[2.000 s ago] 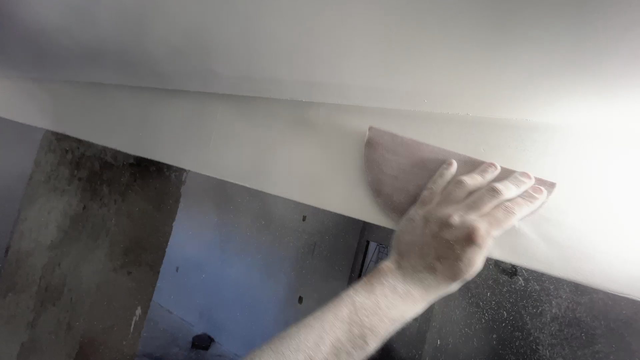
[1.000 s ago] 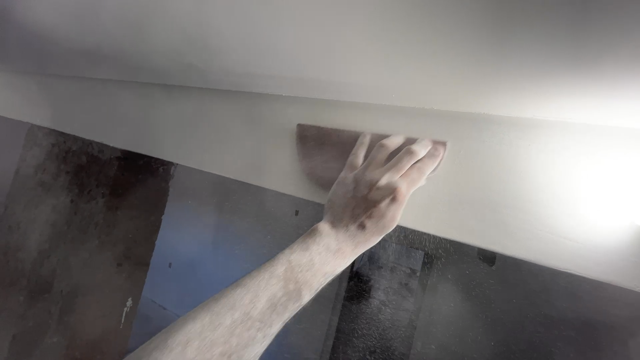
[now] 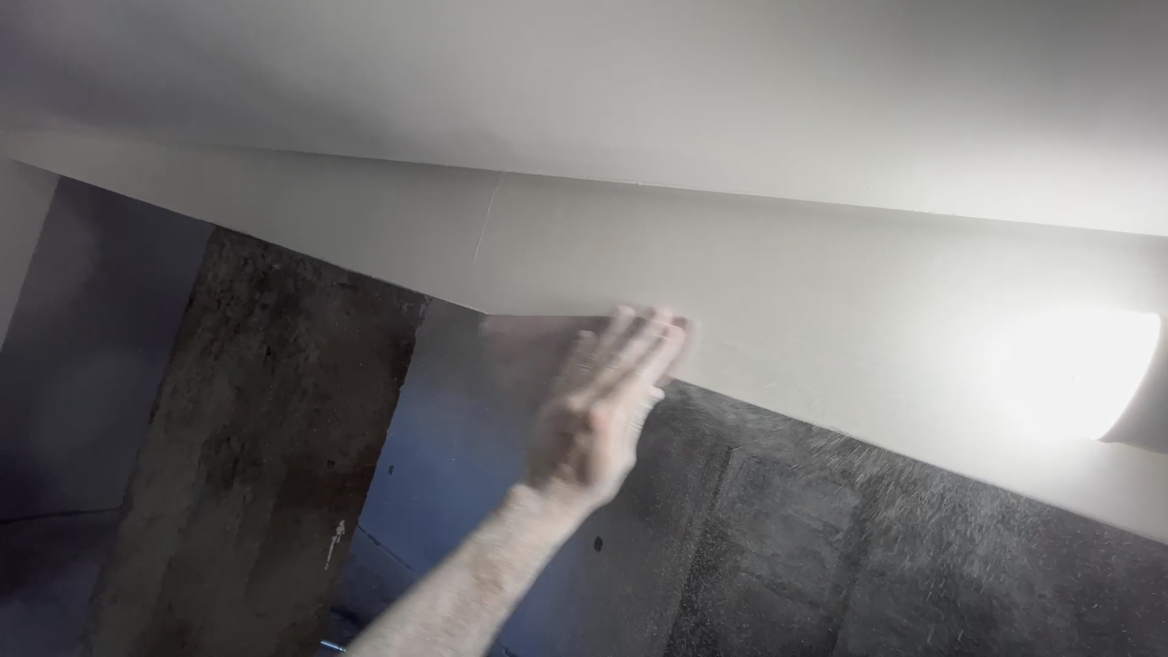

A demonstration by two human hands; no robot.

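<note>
Blurred by motion, my left hand (image 3: 593,420) is raised against a pale, smooth plastered band (image 3: 776,301) below the ceiling. Its fingers lie nearly straight over a brownish-pink half-round abrasive sheet (image 3: 534,351), pressing it at the lower edge of the band. Part of the sheet overhangs that edge, and the fingers and palm hide some of it. A thin pale line (image 3: 488,214) runs down the band, up and left of the hand. My right hand is not in view.
A bright lamp (image 3: 1086,374) glares at the right, close to the band. The ceiling (image 3: 584,91) spans the top. Below are a rough dark concrete surface (image 3: 274,401) and a bluish wall (image 3: 447,420). Fine dust (image 3: 885,474) drifts at the lower right.
My left hand and the sheet have moved left along the band since the oldest frame, and now sit lower, across its bottom edge. The view has shifted. The lamp's dark rim now shows at right.
</note>
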